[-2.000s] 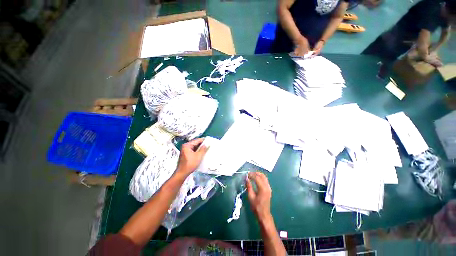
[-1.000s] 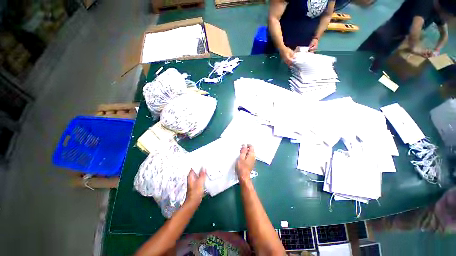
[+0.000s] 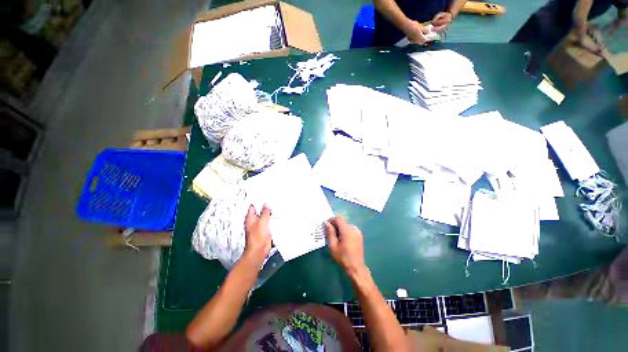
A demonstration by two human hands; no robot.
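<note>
A white panel (image 3: 292, 203), plain side up with a small patch of dark print at its lower right, is held low over the table's near left part. My left hand (image 3: 258, 230) holds its left edge. My right hand (image 3: 344, 242) has its fingertips at the lower right corner, by the print. A clear bag of white cords (image 3: 219, 234) bulges to the left, partly behind the panel. White panels (image 3: 441, 141) overlap in the table middle. Whether a lead hangs from the held panel is hidden.
Two more cord bags (image 3: 256, 141) lie beyond. A neat panel stack (image 3: 444, 79) stands at the far edge, by a person. A blue basket (image 3: 131, 189) is left of the table, an open carton (image 3: 237, 38) at the far left corner. Gridded panels (image 3: 416, 311) lie below the near edge.
Two seconds ago my right hand was at a small white cord bundle. The panel is now separate from the others and turned at an angle. The view has shifted, and the person's hands have left the stack.
</note>
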